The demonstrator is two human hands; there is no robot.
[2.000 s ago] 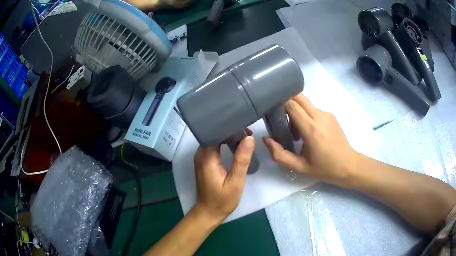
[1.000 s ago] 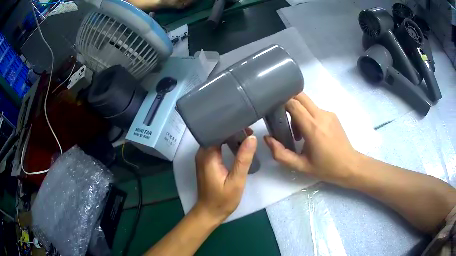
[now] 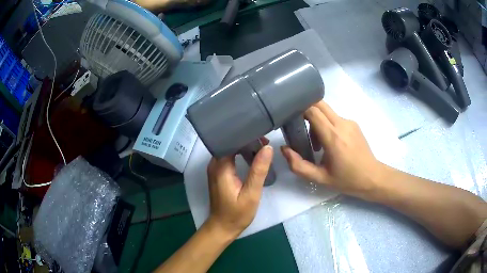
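Observation:
Two glossy grey handheld mini fans are held end to end above a white foam sheet (image 3: 283,205). My left hand (image 3: 235,186) grips the handle of the left fan (image 3: 232,117), thumb in front, its lower handle end showing beyond the thumb. My right hand (image 3: 342,152) holds the handle of the right fan (image 3: 291,82) between thumb and fingers. The two barrels meet at a thin seam and look like one long cylinder, tilted up to the right. Their end faces are turned out of sight.
Several waiting fans (image 3: 419,85) lie at the upper right. A pale blue mini fan box (image 3: 173,114), a dark cylindrical object (image 3: 123,101) and a blue-rimmed desk fan (image 3: 128,45) stand at the left. A bubble-wrap bag (image 3: 75,213) lies lower left. A person's forearm (image 3: 165,4) shows at the top.
The held fans and my hands have barely moved. The other person's forearm at the top has shifted slightly.

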